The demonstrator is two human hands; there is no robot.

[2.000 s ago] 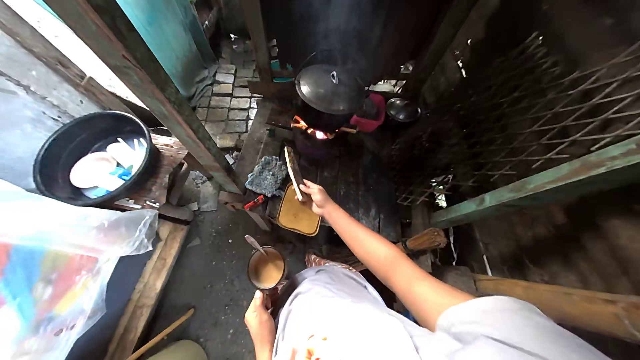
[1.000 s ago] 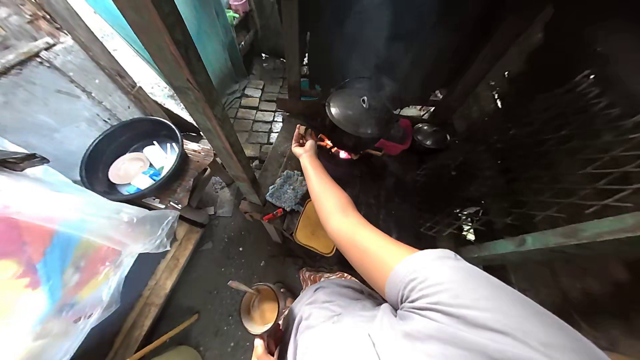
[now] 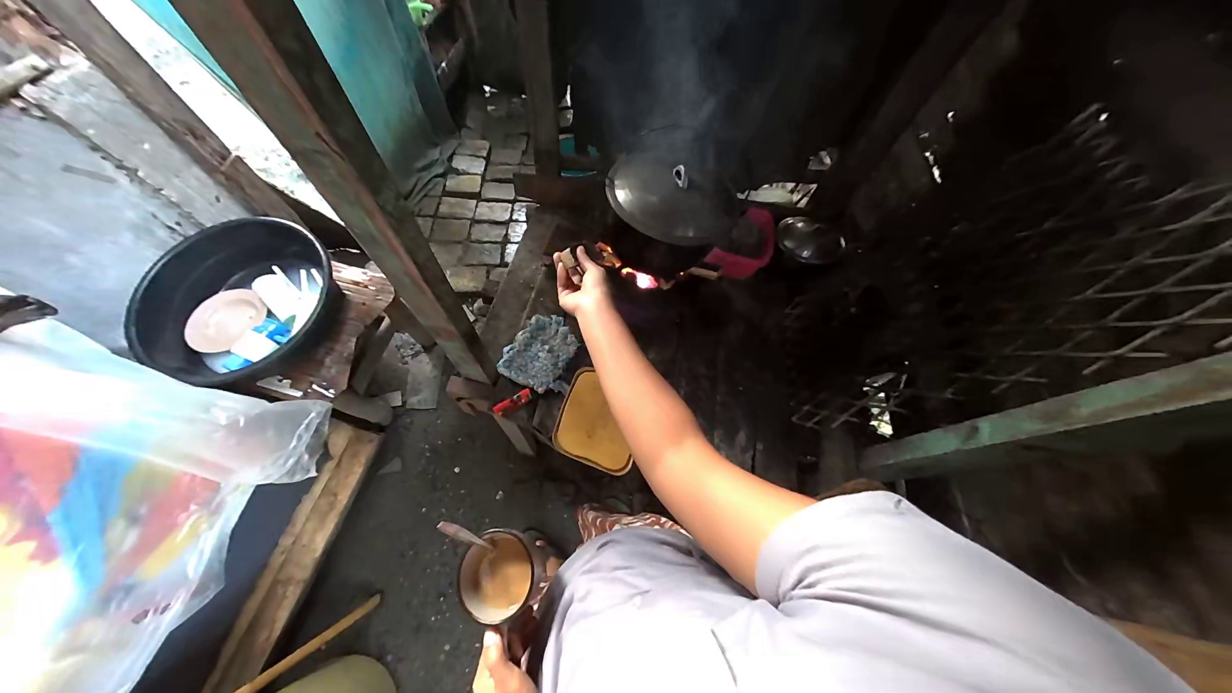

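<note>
My right hand [image 3: 583,285] is stretched forward, its fingers closed on the end of a piece of firewood [image 3: 576,258] at the left edge of the fire [image 3: 643,279]. Above the flames sits a dark pot with a metal lid [image 3: 672,197], smoke rising around it. Low in the view, my left hand [image 3: 502,666] holds a mug of light brown drink [image 3: 497,576] with a spoon [image 3: 464,535] leaning in it. Below my right hand lie a crumpled blue-grey cloth [image 3: 539,352] and a yellow rectangular container [image 3: 593,423].
A black basin [image 3: 154,298] with dishes stands on a wooden bench at left, behind a clear plastic bag [image 3: 279,438]. A wooden post [image 3: 337,164] slants between basin and fire. Right of the pot are a pink object [image 3: 760,245] and another metal lid [image 3: 810,241]. Wire mesh [image 3: 1155,279] runs along the right.
My right hand has moved forward from above the yellow container to the fire's left edge, with the firewood in it. The mug stays in my left hand.
</note>
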